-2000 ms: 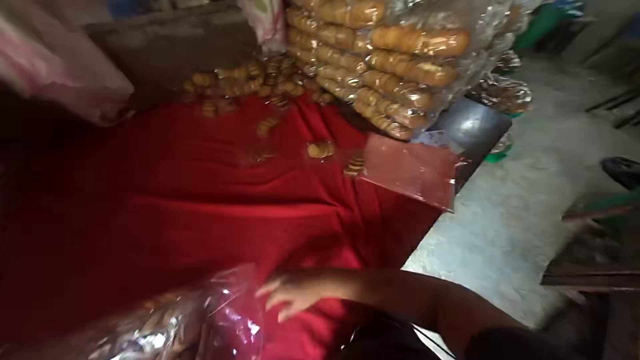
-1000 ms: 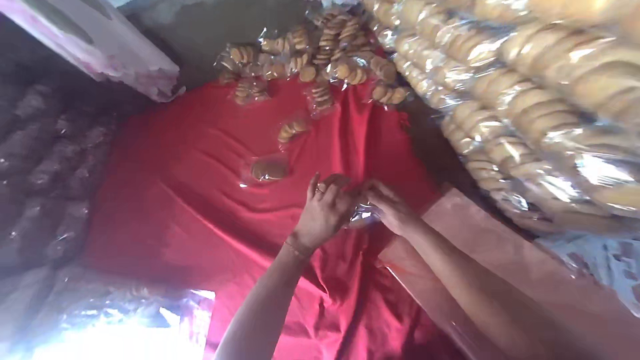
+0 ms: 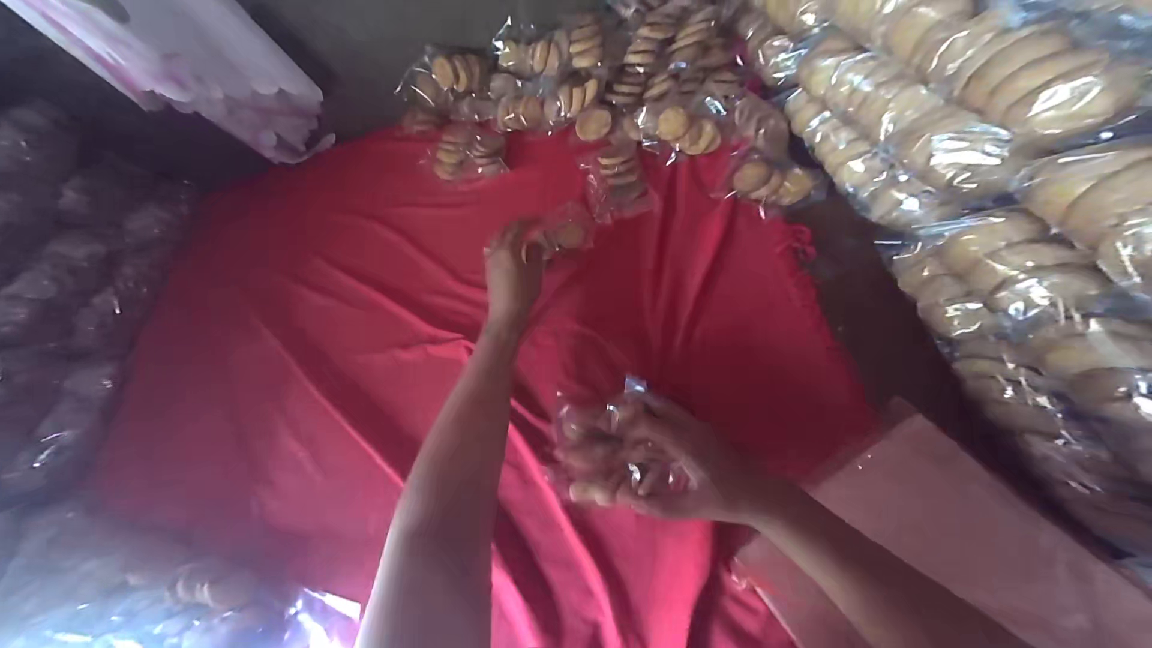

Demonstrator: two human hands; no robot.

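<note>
My left hand (image 3: 515, 261) is stretched out over the red cloth (image 3: 360, 360), its fingers on the edge of a small clear packet of round biscuits (image 3: 569, 236). Nearer to me, my right hand (image 3: 666, 459) is closed around clear plastic packets of biscuits (image 3: 589, 441); how many it holds I cannot tell. Beyond my left hand, another small packet (image 3: 619, 171) rests on the cloth, next to a heap of similar biscuit packets (image 3: 549, 99) along the far edge.
Large clear bags of stacked biscuits (image 3: 999, 270) rise on the right. Below them lies a flat pinkish plastic sheet or bag (image 3: 954, 531). More plastic-wrapped goods (image 3: 63, 270) line the left side. A white and pink cloth (image 3: 207, 72) hangs at the upper left.
My hands were together over the cloth one second ago. Now they are apart: the left has reached forward to a packet, and the right is lower with packets in it.
</note>
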